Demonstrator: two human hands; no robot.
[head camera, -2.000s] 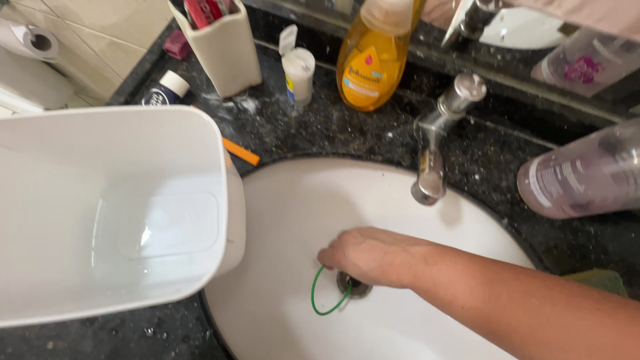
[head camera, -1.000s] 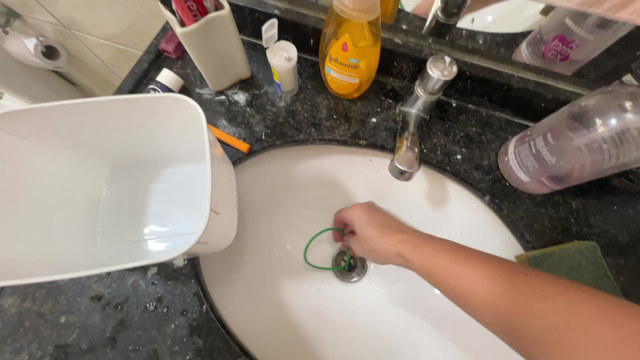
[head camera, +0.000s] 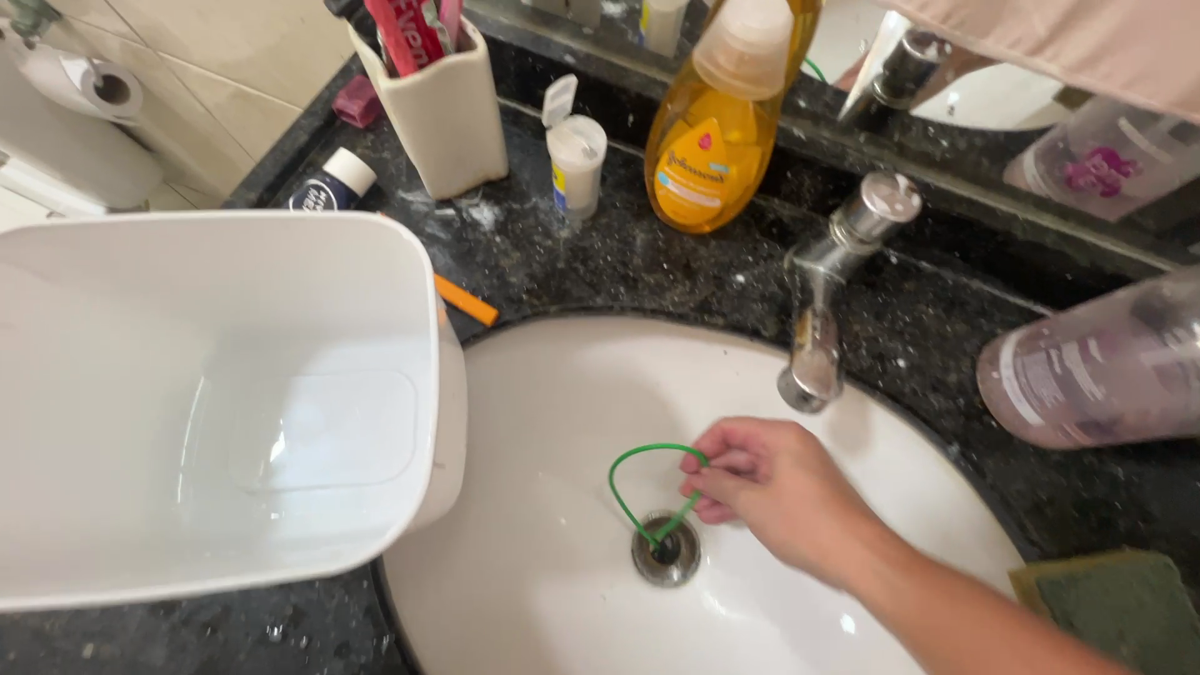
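Note:
My right hand (head camera: 750, 478) pinches a thin green cord (head camera: 623, 478) above the white oval sink (head camera: 525, 412). The cord bends in a loop to the left of my fingers, and its lower part goes into the round metal drain (head camera: 666, 567). How far down it reaches is hidden. A chrome faucet (head camera: 816, 347) stands behind my hand. My left hand is outside the picture. A large white plastic tub (head camera: 309, 553) sits at the left, its right side over the sink's rim.
Behind the sink stand a cream toothbrush holder (head camera: 441, 122), a small open-lidded container (head camera: 575, 178) and a yellow shampoo bottle (head camera: 712, 159). An orange stick (head camera: 467, 300) lies by the tub. At the right are a clear pinkish bottle (head camera: 1097, 366) and a green sponge (head camera: 1106, 609).
My right hand has shifted a little up and away from the drain, still with the green cord. More of the cord's strand shows between the fingers and the drain.

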